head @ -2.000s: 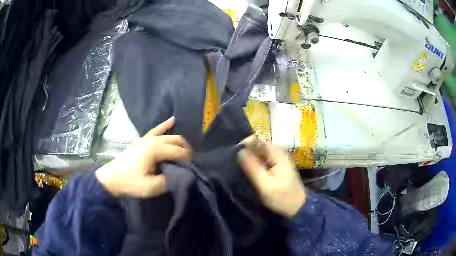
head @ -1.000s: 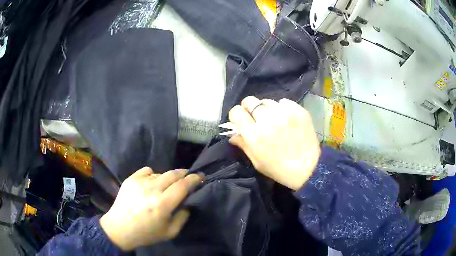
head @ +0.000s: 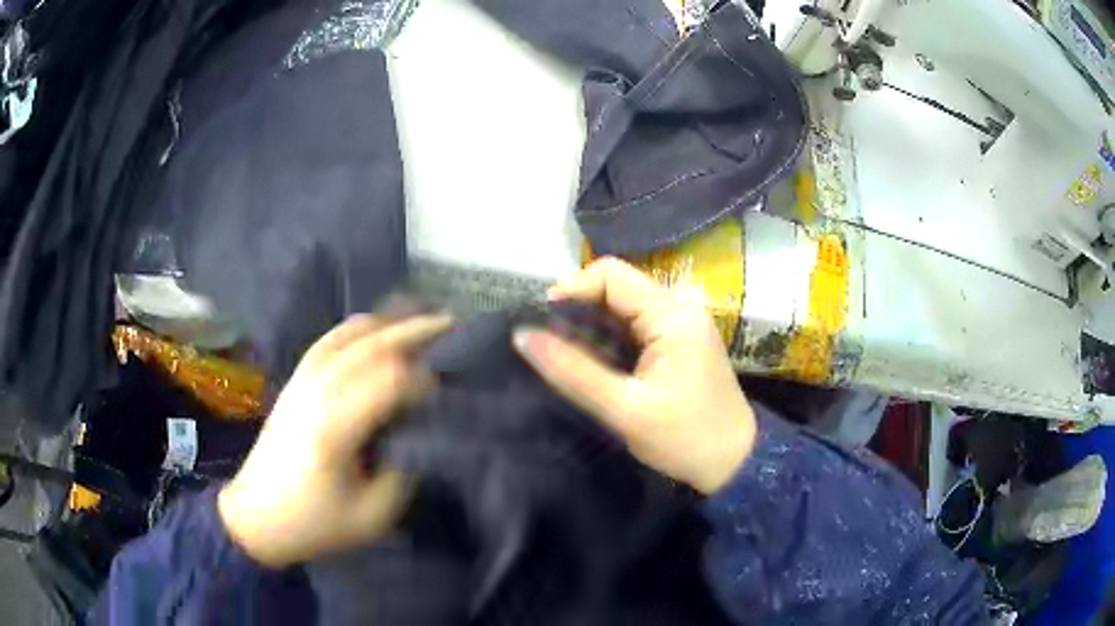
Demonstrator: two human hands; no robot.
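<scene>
A dark cloth garment piece hangs over my lap, its upper edge at the table's front edge; it is blurred. My left hand, also blurred, grips its left side. My right hand holds its upper right edge between thumb and fingers. No snips show in my right hand now. A dark stitched piece with a curved edge and pale seam lies on the table beyond my right hand.
Large dark panels lie at left, beside hanging dark cloth and clear plastic wrap. The white sewing machine stands at right. Yellow tape and a measuring scale mark the table edge. A blue bin is at lower right.
My right hand has moved from the stitched piece down to the lap cloth's edge; the silver blades it showed are out of sight. The stitched piece now lies apart. My left hand has risen slightly.
</scene>
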